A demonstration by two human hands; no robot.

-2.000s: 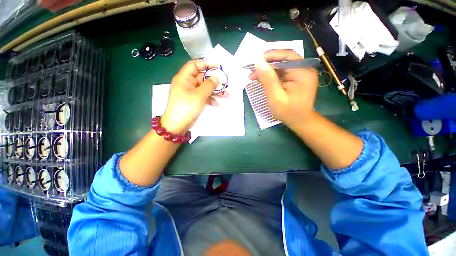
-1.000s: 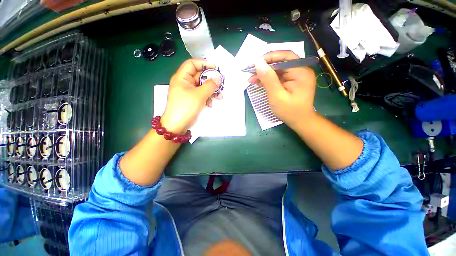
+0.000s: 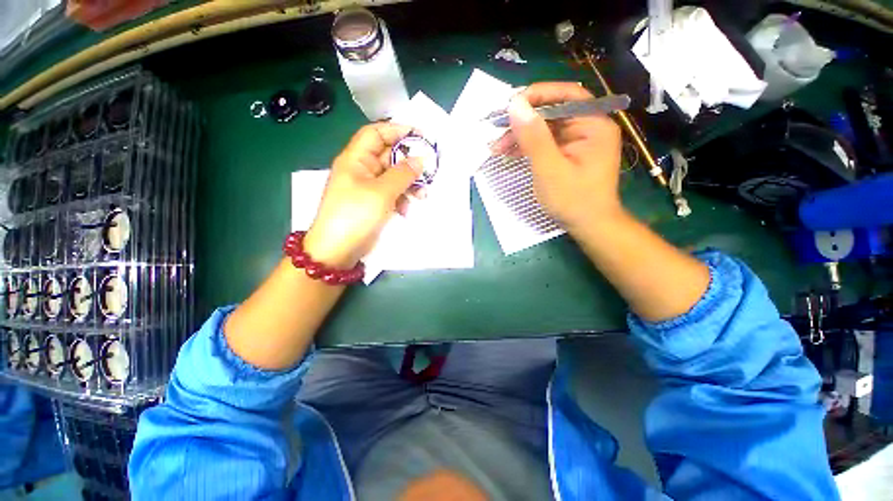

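Observation:
My left hand, with a red bead bracelet at the wrist, holds a round watch case with a silver rim and pale face, thumb over its face. My right hand holds grey tweezers like a pen; the tips point left, a little right of the case and apart from it. A white sheet with fine dark lines lies partly under my right hand. Plain white papers lie under my left hand.
Stacked clear trays with watch cases stand left. Behind the papers are a whitish bottle and black round parts. Right are a brass-coloured rod, crumpled white tissue, a translucent cup and a blue fixture.
The tweezers and right fingers have shifted slightly up. The watch case is turned a little in my left fingers. The whole view has shifted slightly.

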